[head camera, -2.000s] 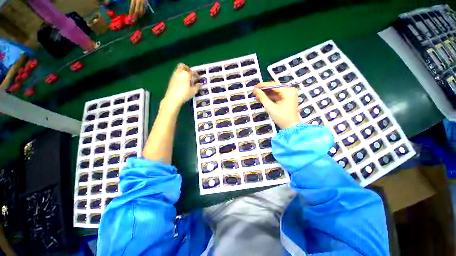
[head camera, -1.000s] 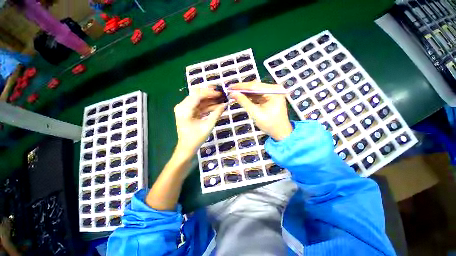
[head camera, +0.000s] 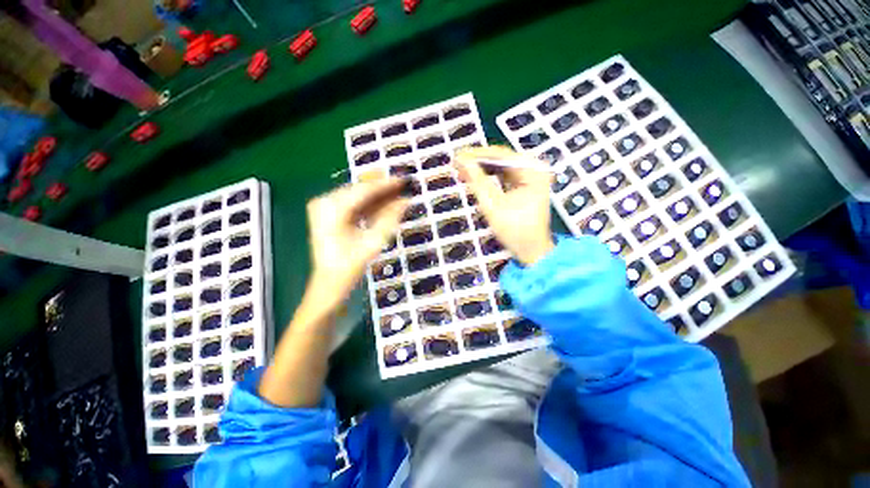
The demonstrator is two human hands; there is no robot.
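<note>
A white tray (head camera: pixel 380 356) of black oval speakers lies in front of me; some in its left column show pale round centres. My left hand (head camera: pixel 348 229) is blurred over the tray's left side, fingers curled towards a dark speaker; whether it holds one cannot be told. My right hand (head camera: pixel 510 200) is over the tray's upper right part and grips thin, pale tweezers (head camera: pixel 520 164), tilted roughly sideways. The tweezers' tip is near the fingers and not clear. The hands are apart. They hide several cells.
A second speaker tray (head camera: pixel 754 303), many parts with pale centres, lies at right. Stacked trays (head camera: pixel 267 276) stand at left. Red fixtures (head camera: pixel 302 44) line the far bench. A black tray (head camera: pixel 839 95) is at upper right, dark containers at lower left, a cardboard carton (head camera: pixel 792 334) at lower right.
My hands first came together over the middle tray, my left moving down and right. Since then they have parted, my left hand shifting left. My right hand keeps the tweezers.
</note>
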